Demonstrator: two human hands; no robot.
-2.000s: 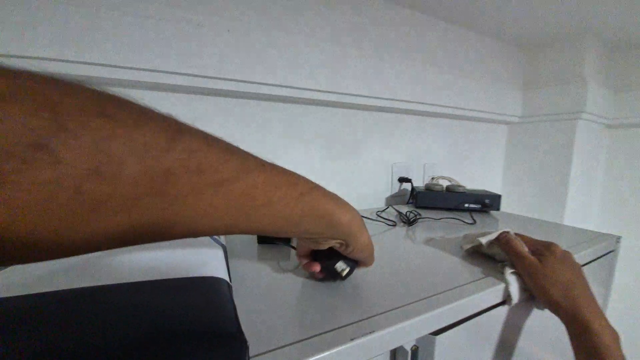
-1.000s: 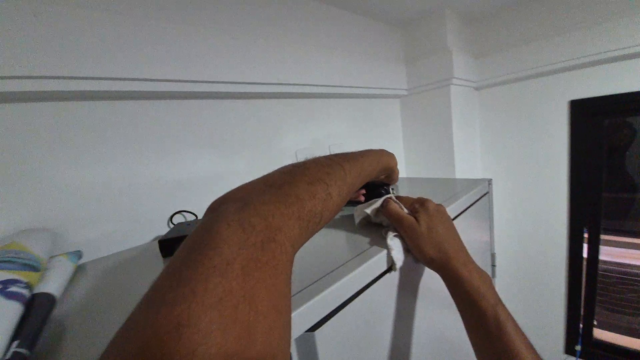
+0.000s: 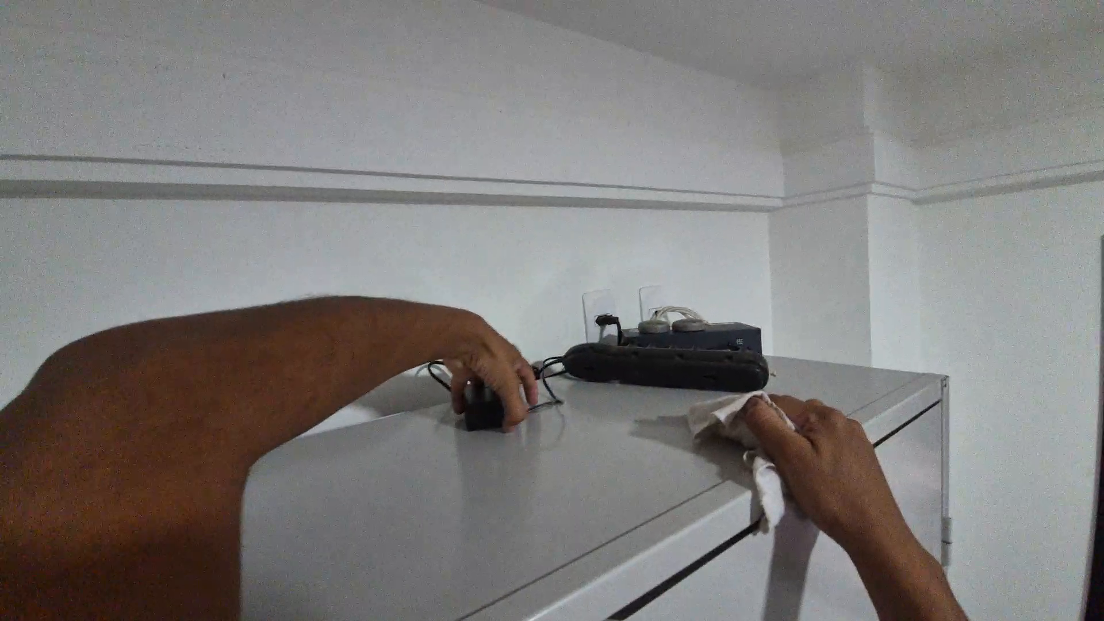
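My left hand [image 3: 496, 384] grips a small black box-shaped device [image 3: 483, 409], perhaps a power adapter, on the grey cabinet top [image 3: 388, 500]. Black cables [image 3: 552, 392] run beside its fingers. Near the cabinet's front edge, my right hand [image 3: 819, 448] holds a crumpled white cloth [image 3: 733, 418], part of which hangs over the edge. A long black power strip [image 3: 664, 366] lies between the hands, farther back. Behind it sits a dark box-shaped device [image 3: 729, 335] with two round grey objects [image 3: 671, 327] and a pale cable on top.
Two wall outlets stand behind the cabinet top; a black plug [image 3: 607, 320] is in the left outlet [image 3: 597, 306]. The white wall [image 3: 345, 259] with its ledge runs along the back. Cabinet doors [image 3: 914, 466] drop below the front edge.
The left hand has moved left, away from the right hand, since one second ago. The power strip now lies in front of the dark device, where none lay two seconds ago. The view has turned.
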